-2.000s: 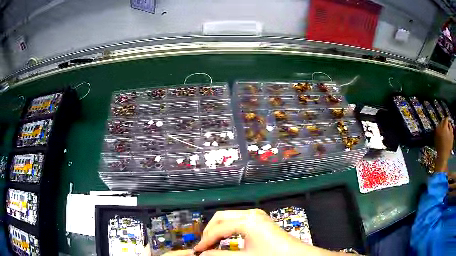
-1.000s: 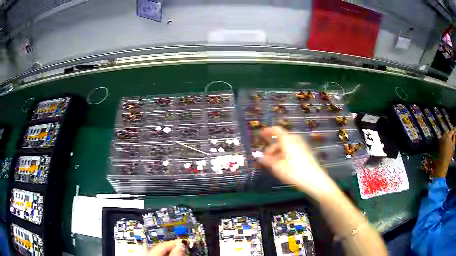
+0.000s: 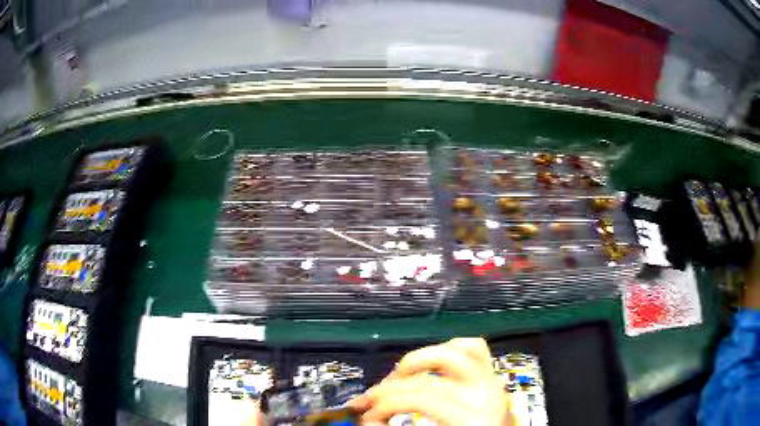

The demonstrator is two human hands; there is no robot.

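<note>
A phone unit (image 3: 312,399), blurred and tilted, is held above the near black tray (image 3: 583,366) at the bottom edge. My left hand (image 3: 248,411) is at the unit's left side, mostly cut off by the picture's edge. My right hand (image 3: 442,384) is over the tray with its fingertips at the unit's right edge. Whether a small part is between those fingertips is hidden. Other phone units lie in the tray at left (image 3: 237,383) and right (image 3: 525,387); another is partly covered by my right hand.
Two clear blister stacks, left (image 3: 325,299) and right (image 3: 542,287), stand behind the tray. A black carrier tray (image 3: 112,320) with phone units stands at left. White paper (image 3: 162,349) lies near it. A red-dotted sheet (image 3: 662,301) and a person's blue sleeve (image 3: 733,374) are at right.
My right hand has come back from the right clear stack to the phone unit. The unit now looks lower and more tilted. The view has shifted, so the bench appears further right.
</note>
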